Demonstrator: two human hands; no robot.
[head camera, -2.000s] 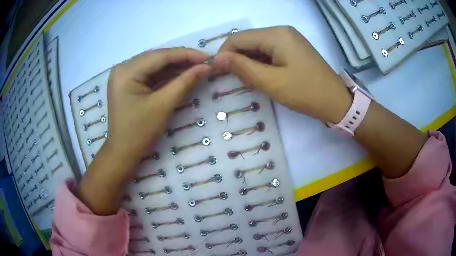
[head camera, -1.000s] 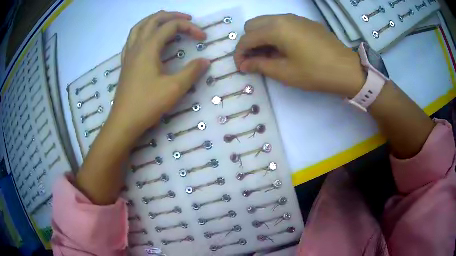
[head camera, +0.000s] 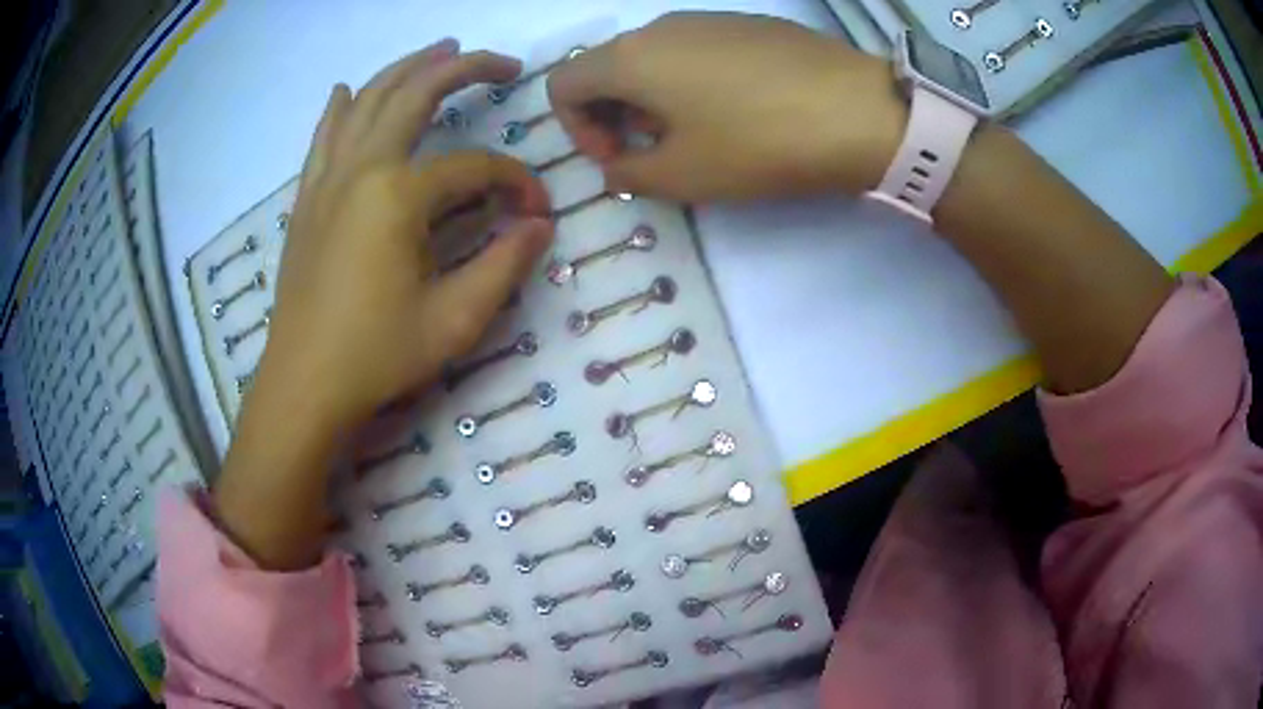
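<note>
An off-white foam board (head camera: 706, 416) lies in front of me. It bears rows of wired components (head camera: 623, 303), each with two round metal ends joined by thin leads. My left hand (head camera: 367, 263) is over the board's upper left part, thumb and index fingertips together beside the right-hand column. My right hand (head camera: 755, 111) is over the upper right edge, fingers curled down at the same column. A thin lead shows between the two hands' fingertips. Blur and the fingers hide whether either hand grips a part. Both hands cover several components.
Stacked foam boards with similar parts stand at the left (head camera: 90, 360) and upper right (head camera: 1018, 42). Yellow tape (head camera: 900, 429) crosses the white tabletop (head camera: 831, 305) near its front edge. A watch (head camera: 942, 118) is on my right wrist.
My left thumb and index finger have come together from apart. My right hand has moved left, closer to my left hand. The board appears slightly shifted left at its upper part.
</note>
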